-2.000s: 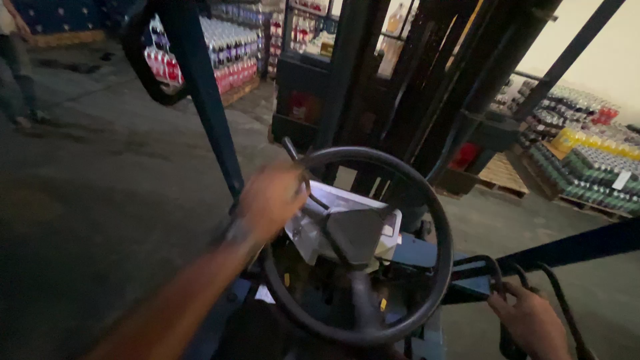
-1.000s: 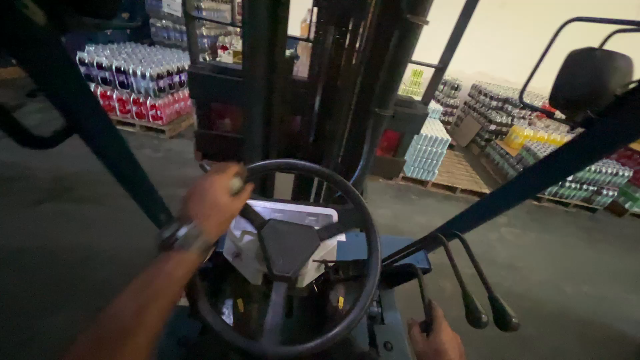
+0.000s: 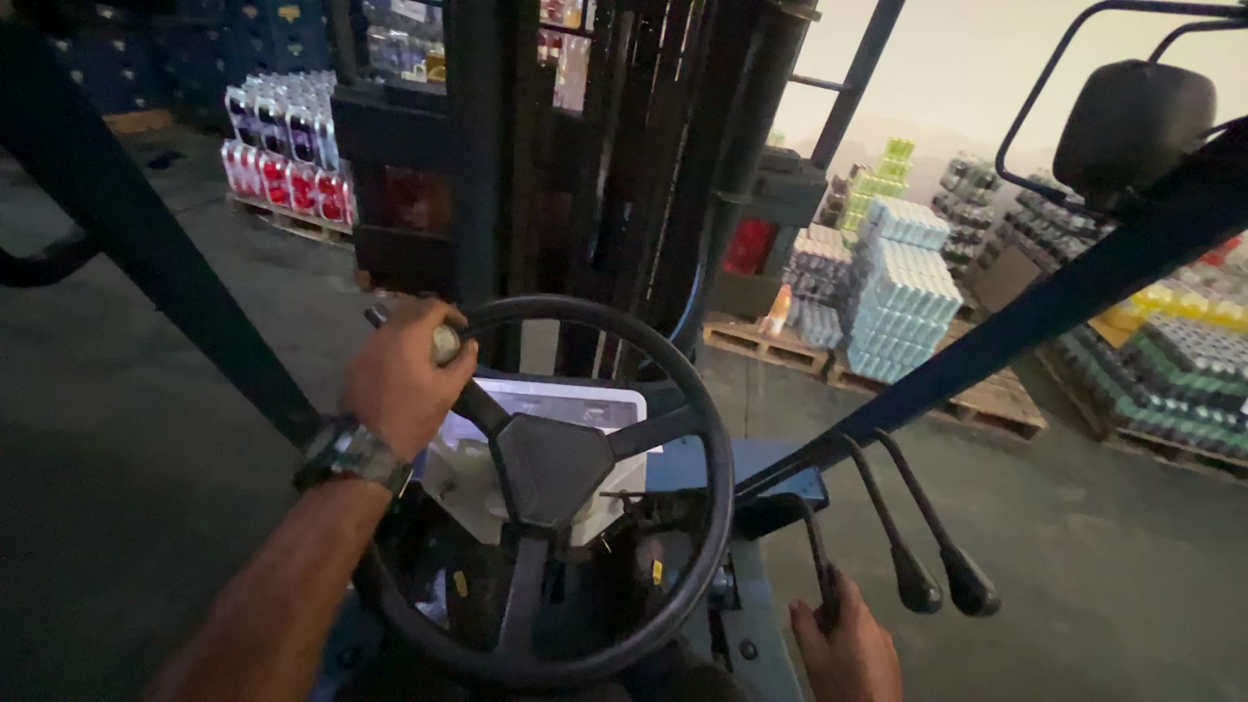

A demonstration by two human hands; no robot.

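My left hand (image 3: pixel 405 380), with a watch at the wrist, is closed around the spinner knob (image 3: pixel 446 343) at the upper left of the forklift's black steering wheel (image 3: pixel 717 487). Low on the right, my right hand (image 3: pixel 846 634) grips a black control lever (image 3: pixel 817 546); its knob is hidden by the fingers. Two more levers with black knobs (image 3: pixel 916 580) stand untouched just right of it. Behind the wheel lies a pale dash panel (image 3: pixel 624 400).
The dark forklift mast (image 3: pixel 624 195) blocks the middle view. Shrink-wrapped bottle packs (image 3: pixel 292 146) stand on a pallet at left. Stacked pale blue packs (image 3: pixel 902 292), wooden pallets (image 3: pixel 994 390) and more bottles stand at right. A mirror (image 3: pixel 1131 127) hangs upper right.
Two seconds ago my right hand was at the levers farther right in view; now it holds the nearest one. My left hand stays on the wheel. The view of the warehouse has swung round.
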